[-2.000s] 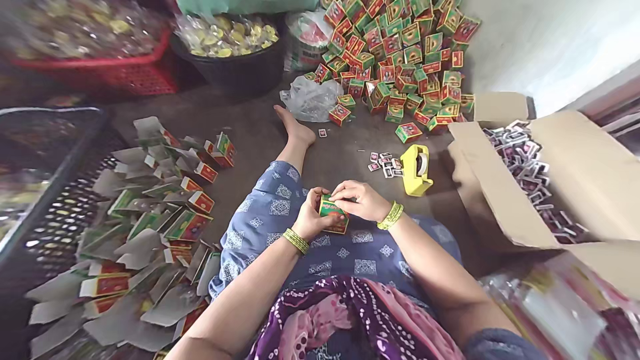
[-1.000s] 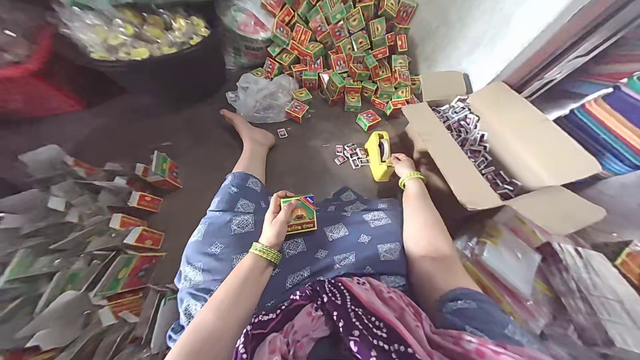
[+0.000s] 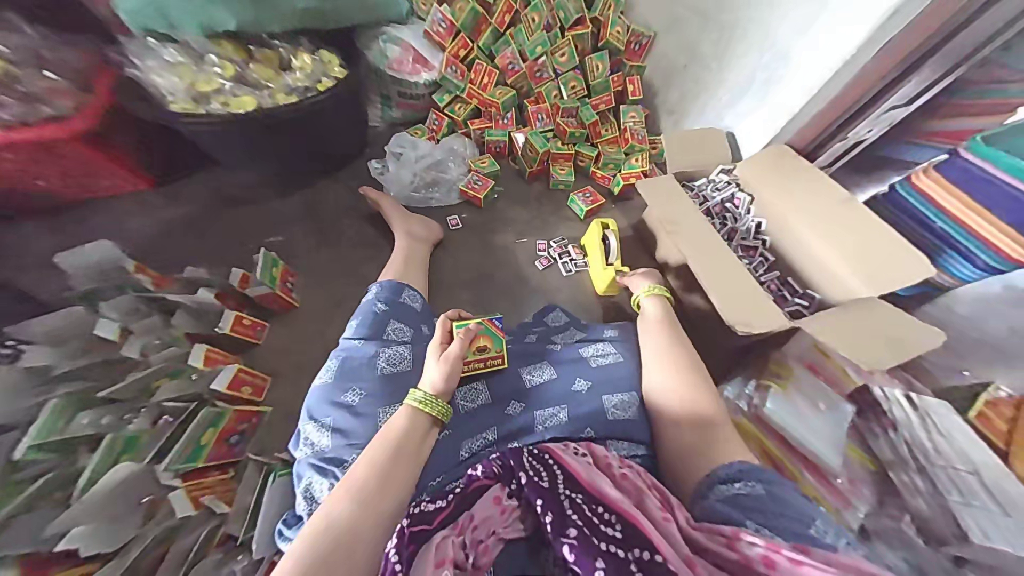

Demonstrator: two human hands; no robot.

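Note:
My left hand [image 3: 448, 352] holds a small green and red printed carton [image 3: 485, 346] above my lap, its printed face up, thumb on top. My right hand [image 3: 638, 280] is at the near end of a yellow tape dispenser [image 3: 600, 258] on the floor; its fingertips meet the cutting end, and I cannot tell whether tape is between them. A roll of tape sits in the dispenser. Several small matchboxes [image 3: 565, 258] lie on the floor just left of the dispenser.
A heap of printed cartons [image 3: 552, 88] lies ahead by the wall. An open cardboard box [image 3: 832, 224] of matchboxes stands right. Open-flapped cartons [image 3: 216, 432] spread at left. A clear plastic bag [image 3: 424, 170], a black tub [image 3: 264, 136] and a red basket [image 3: 64, 160] stand beyond.
Two seconds ago both hands were on the carton at my lap. My right hand has since moved right to the tape dispenser, while my left still holds the carton.

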